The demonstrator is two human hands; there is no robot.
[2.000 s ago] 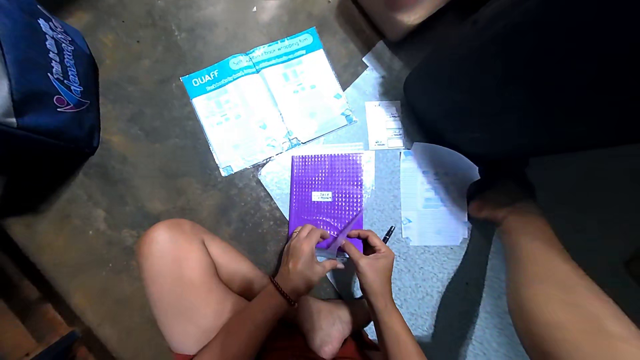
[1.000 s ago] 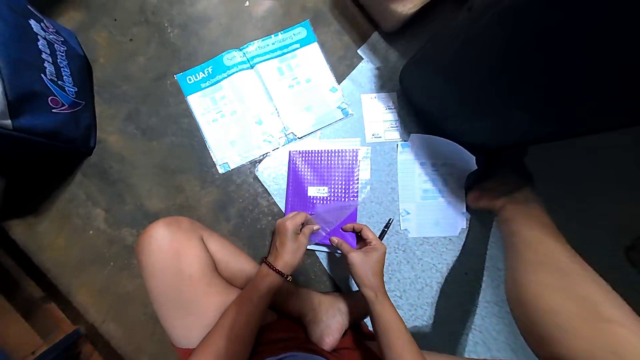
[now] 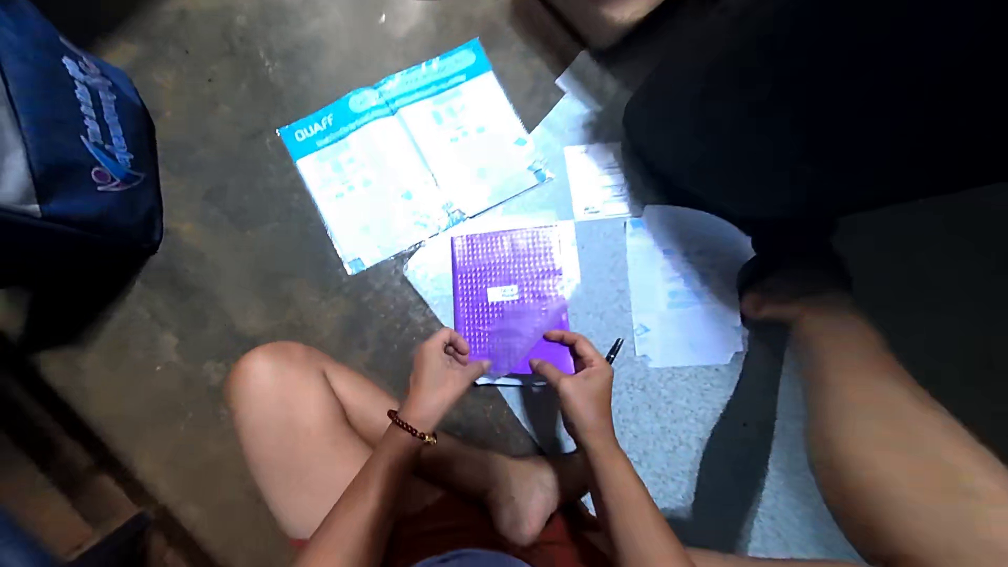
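Observation:
A purple notebook with a grid-like shine and a small white label lies on papers on the floor. A clear plastic film is partly lifted over its lower part. My left hand, with a beaded bracelet at the wrist, is at the notebook's lower left corner, thumb on the film's edge. At the lower right corner is my right hand, its thumb and forefinger apart over the purple cover; whether it pinches any film cannot be told. A dark pen lies just right of that hand.
An unfolded teal-and-white printed sheet lies beyond the notebook. White papers and a smaller sheet are to the right, beside another person's leg. A blue bag stands at the far left. My crossed legs are nearest.
My hands have moved apart along the notebook's lower edge. The film, folded in a narrow strip between my fingers two seconds ago, now lies spread over the lower cover.

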